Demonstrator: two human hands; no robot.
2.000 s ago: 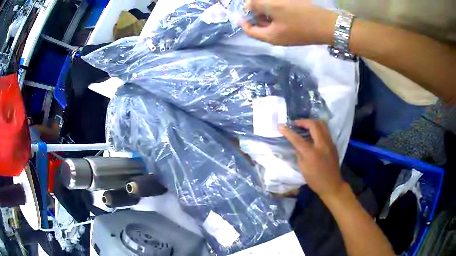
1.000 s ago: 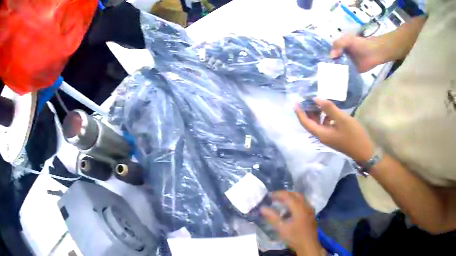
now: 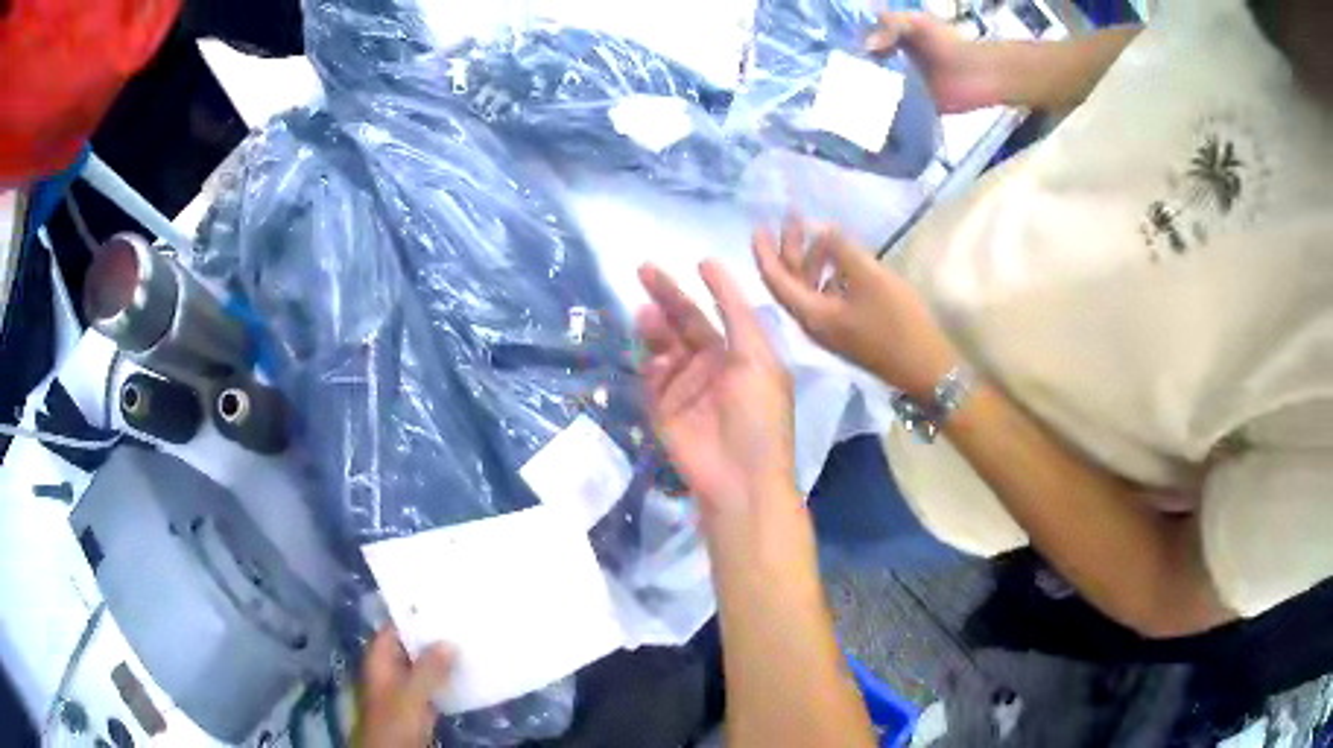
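My left hand [image 3: 399, 693], cut off by the bottom edge, holds a white paper sheet [image 3: 502, 605] by its lower left corner, over the bags. My right hand [image 3: 724, 395] is raised, palm showing and fingers apart, and holds nothing. Clear poly bags with dark blue-grey contents [image 3: 424, 292] lie under and left of my hands. A white bag label [image 3: 579, 471] shows just above the sheet. Another bag [image 3: 914, 129] with a white label is at the upper right, in another person's hand.
A person in a beige shirt [image 3: 1082, 322] stands at the right, one watch-wearing hand [image 3: 848, 310] close to my right hand. A metal flask [image 3: 161, 314], small dark cones [image 3: 249, 417] and a grey machine end [image 3: 205, 585] stand left. A blue crate [image 3: 880, 706] shows below.
My right hand has left the bag label and risen. My left hand has come into view with the sheet. The other person's watch-wearing hand has moved off their bag. The view has shifted.
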